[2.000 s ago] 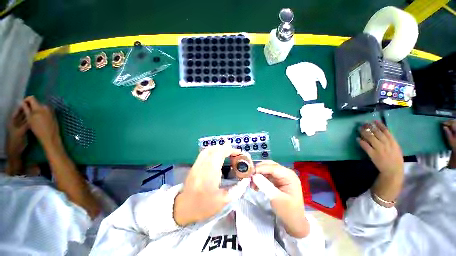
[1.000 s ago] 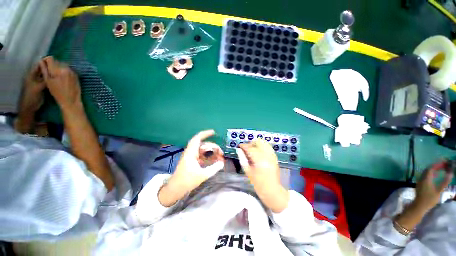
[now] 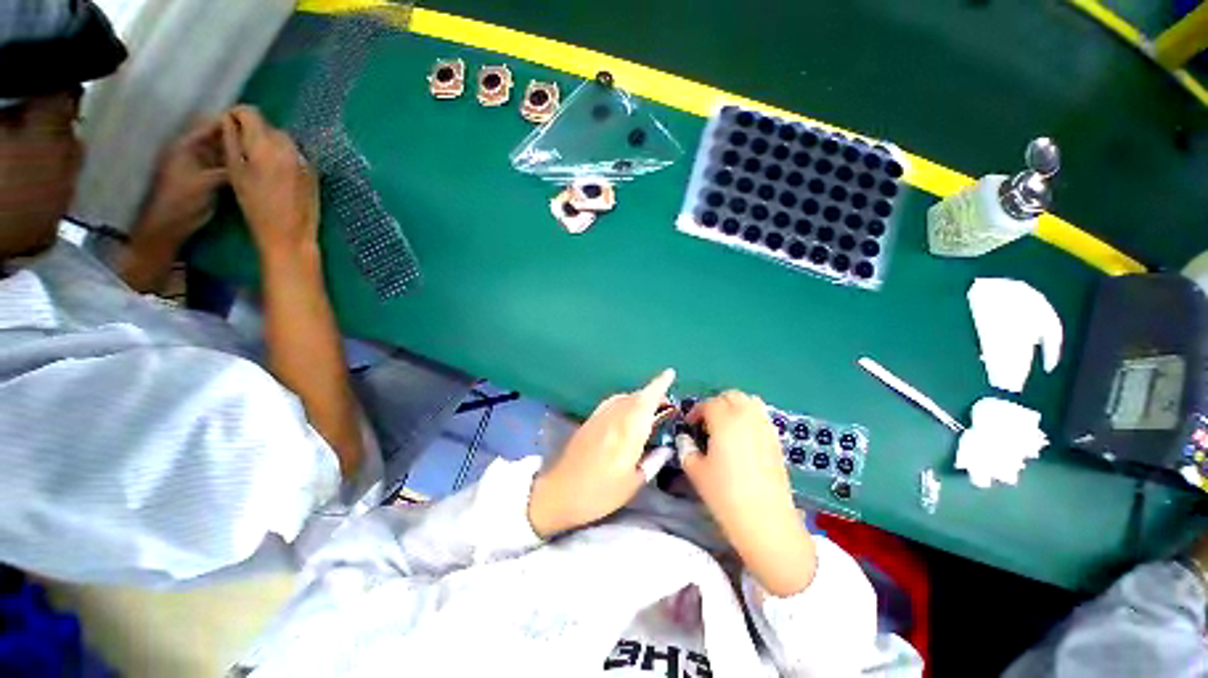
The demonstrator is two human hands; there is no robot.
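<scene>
My left hand [image 3: 604,460] holds a small copper-coloured module housing [image 3: 665,416] between thumb and fingers at the bench's near edge. The housing is mostly hidden by the fingers. My right hand [image 3: 739,457] is close against it, with its fingertips on or near the housing's dark centre; whether they pinch a small part cannot be made out. The small clear lens tray [image 3: 824,448] with rows of dark round parts lies under and to the right of my right hand, its left part covered.
Large blister tray [image 3: 799,195], clear bag [image 3: 596,133], several copper modules [image 3: 493,85], bottle [image 3: 978,215], wipes [image 3: 1013,331], white stick [image 3: 909,393] and tape dispenser [image 3: 1142,384] lie around. A person sits left by a mesh strip [image 3: 371,232]; a sleeve shows at lower right.
The view has turned, so the bench items shift right and tilt. My hands, apart a second ago with the right over the lens tray, are now together at the housing.
</scene>
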